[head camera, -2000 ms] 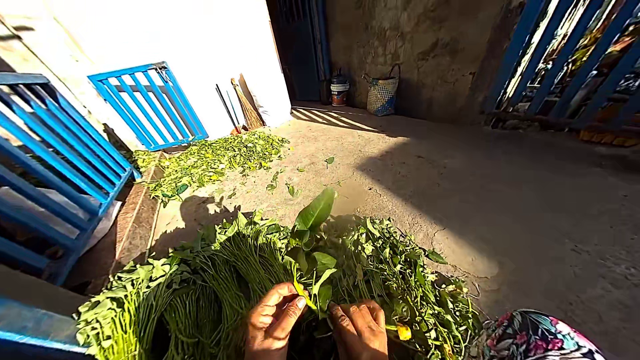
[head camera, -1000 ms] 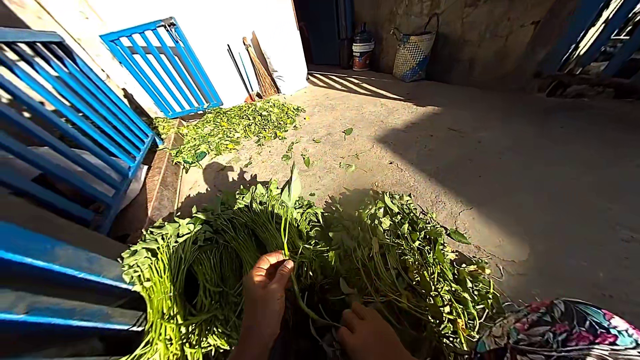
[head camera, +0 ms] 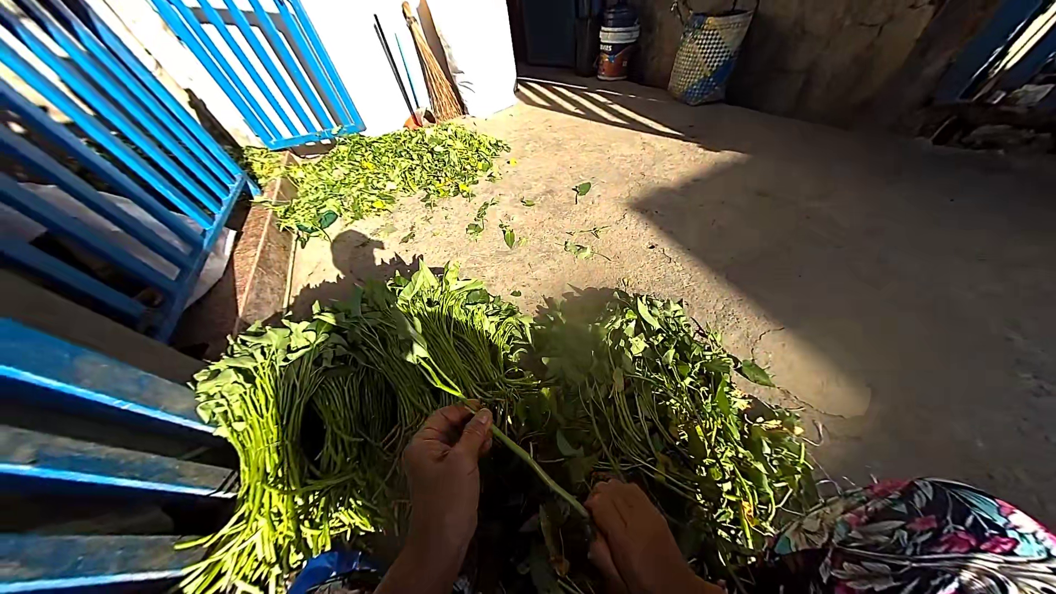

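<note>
My left hand [head camera: 450, 470] pinches a green leafy stem [head camera: 536, 469] between thumb and fingers, with its leafy tip pointing up and left. At the stem's lower end, my right hand [head camera: 631, 528] is closed around it. To the left lie bundles of long green stems [head camera: 355, 421] with leaves at their upper ends, laid side by side. On the right spreads a looser, tangled heap of leafy stems [head camera: 693, 429], some leaves yellowed. The area between and below my hands is in deep shade.
Trimmed leaves [head camera: 388, 173] form a pile by a blue metal gate [head camera: 264, 66]. A broom [head camera: 433, 66], a paint bucket [head camera: 617, 51] and a woven basket [head camera: 711, 54] stand at the back. Blue railings [head camera: 124, 165] run along the left; floral fabric [head camera: 916, 536] shows lower right.
Two seconds ago both hands were close together at a stem with a broad leaf. Now they are farther apart, with a stem stretched between them. The view has shifted.
</note>
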